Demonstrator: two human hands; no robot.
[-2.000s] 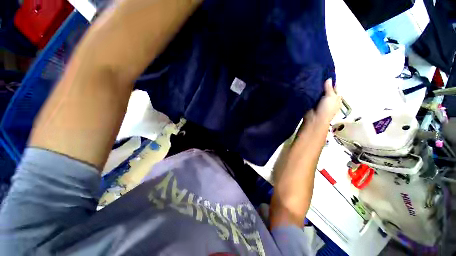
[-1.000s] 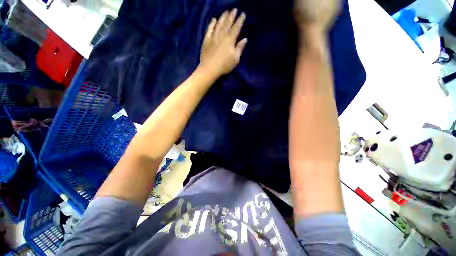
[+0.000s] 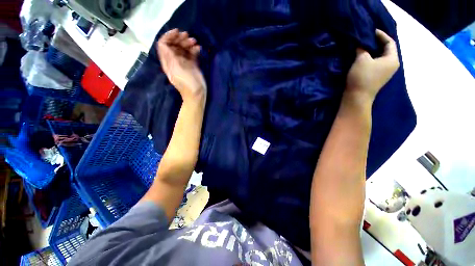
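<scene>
The navy garment [image 3: 281, 88] lies spread over the white table and down over the wearer's lap, shiny lining side up with folds across it. A small white care label [image 3: 261, 146] shows on the lining. My left hand [image 3: 180, 60] is over the garment's left part, palm partly turned up, fingers loosely curled, with no cloth seen in it. My right hand [image 3: 373, 66] pinches the garment near its upper right edge between thumb and fingers.
The sewing machine head with a purple badge [image 3: 442, 223] stands at the lower right. A metal bracket [image 3: 429, 162] and red tape mark [image 3: 403, 258] are near it. Blue crates [image 3: 112, 179] and a red object [image 3: 99, 84] are at left. Another machine [image 3: 107, 13] is top left.
My left hand has lifted from flat on the cloth and moved left with curled fingers. My right hand has come down from the top edge and grips cloth. The view has shifted left.
</scene>
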